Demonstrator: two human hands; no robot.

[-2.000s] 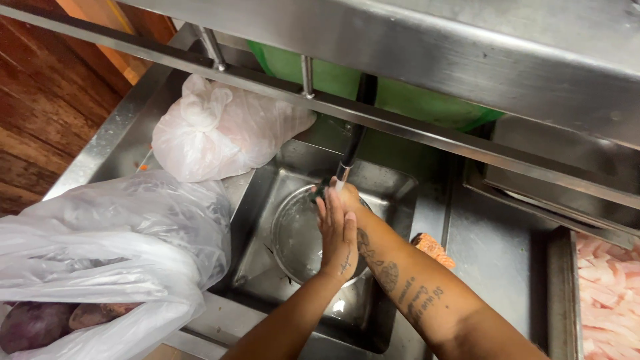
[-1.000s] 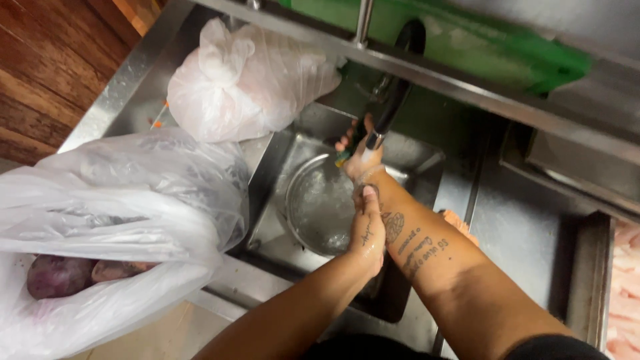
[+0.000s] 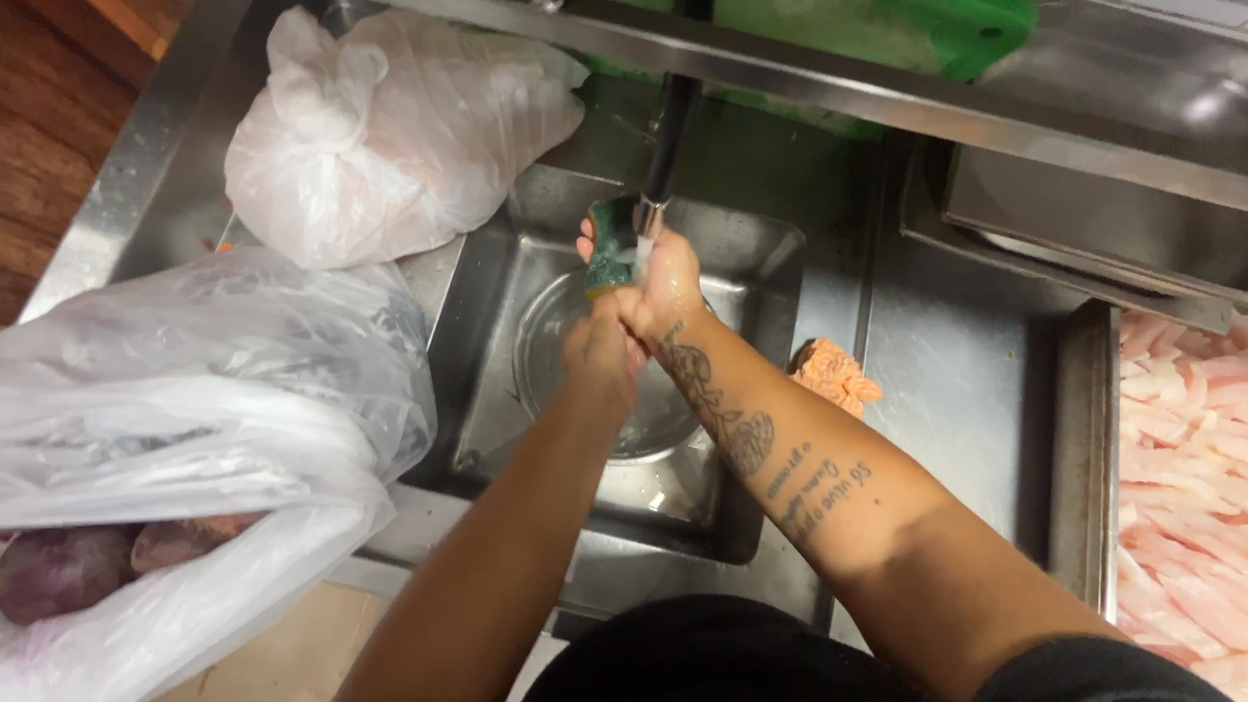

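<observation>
Under the black faucet (image 3: 665,146) with a metal tip, my right hand (image 3: 675,278) holds a wet green scouring sponge (image 3: 611,252), its fingertips showing past the sponge's far side. Water runs onto that hand. My left hand (image 3: 603,346), blurred, is wrapped around the right wrist from the left side. Below both hands, in the stainless steel sink basin (image 3: 487,341), lies a round clear vessel (image 3: 546,361) that looks like glass, partly hidden by my arms.
A tied plastic bag (image 3: 409,136) stands at the back left, and an open plastic bag (image 3: 195,390) with purple roots lies nearer. An orange scrubber (image 3: 837,375) sits right of the sink. A metal tray (image 3: 1092,458) borders pale meat strips (image 3: 1185,487). A steel rail (image 3: 780,73) crosses overhead.
My left hand has moved from lying flat along the right hand, to the right forearm, and now to the right wrist. The sponge shows more clearly. The view has shifted nearer the sink.
</observation>
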